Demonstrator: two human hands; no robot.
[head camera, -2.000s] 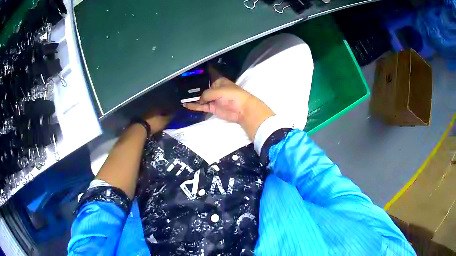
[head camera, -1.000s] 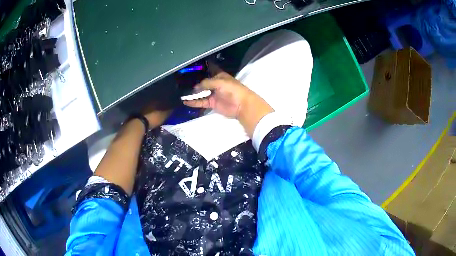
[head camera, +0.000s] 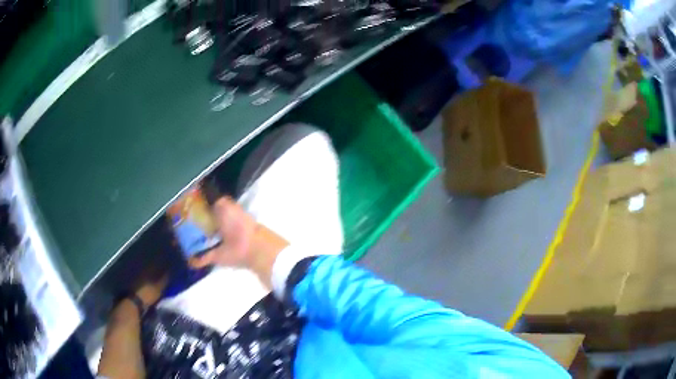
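A smartphone (head camera: 194, 223) with a bright coloured screen shows low under the bench edge. My right hand (head camera: 236, 235) holds it at its right side, blurred. My left hand (head camera: 152, 287) is low under the bench edge, dim and blurred; its fingers are lost in shadow. A heap of loose black binder clips (head camera: 278, 44) with shiny wire handles lies on the dark green bench top (head camera: 111, 170). More clips (head camera: 16, 318) lie on a white board (head camera: 55, 311) at the left edge.
A green crate (head camera: 385, 178) stands on the floor beside my knee. An open cardboard box (head camera: 482, 141) is on the grey floor right of it. Large cartons (head camera: 615, 244) stand beyond the yellow line. A patterned apron (head camera: 222, 340) covers my lap. Blue material (head camera: 545, 33) is at the top right.
The view has swung to the right, so more of the clip heap and the cartons show and the white board has slid left. The phone screen now shows bright orange and blue.
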